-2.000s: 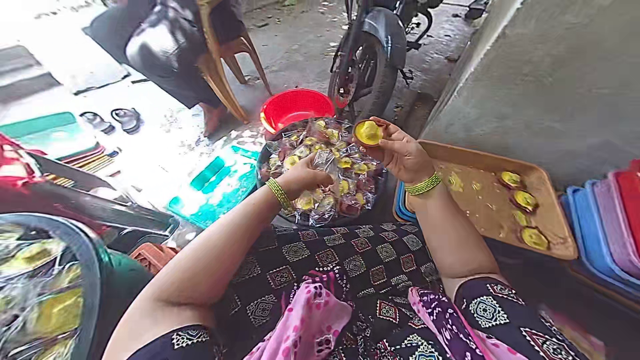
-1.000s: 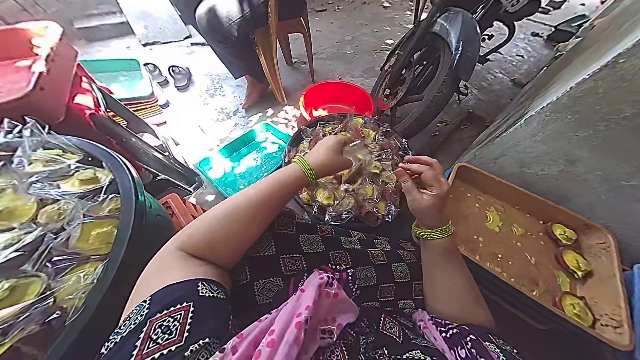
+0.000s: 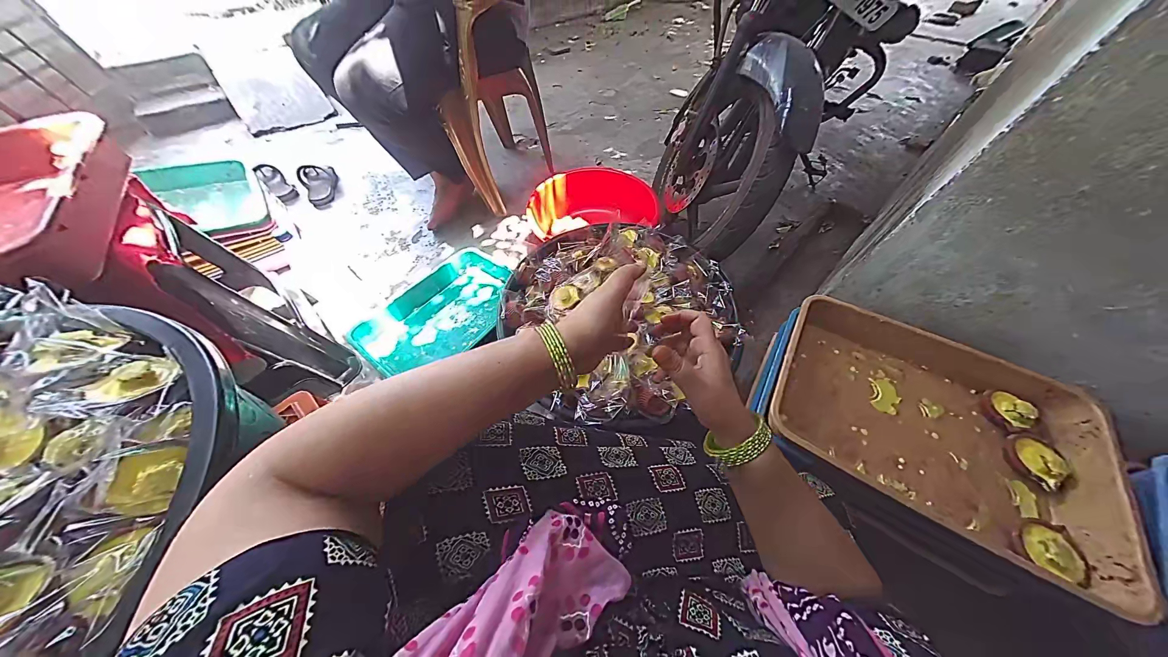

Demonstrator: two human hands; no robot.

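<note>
Both my hands are close together over a round dark tub (image 3: 730,310) heaped with small yellow-filled cups in clear plastic wrappers (image 3: 671,274). My left hand (image 3: 598,319) has its fingers on clear wrapping, and my right hand (image 3: 698,360) is beside it with bent fingers; whether a cup is between them cannot be told. To the right, a brown plastic tray (image 3: 890,420) holds several unwrapped yellow-filled cups (image 3: 1040,463) and yellow scraps. A large dark-rimmed tub (image 3: 205,392) at the left is full of wrapped cups (image 3: 146,479).
Behind the tub stand a red basin (image 3: 593,196) and a motorcycle wheel (image 3: 730,173). A teal tray (image 3: 433,310) lies left of it. A person (image 3: 392,82) sits by a chair (image 3: 465,119). Red crates (image 3: 68,219) are at the left, a wall (image 3: 1031,219) at the right.
Two seconds ago my right hand held up an unwrapped yellow-filled cup; now it is lowered beside my left hand over the tub.
</note>
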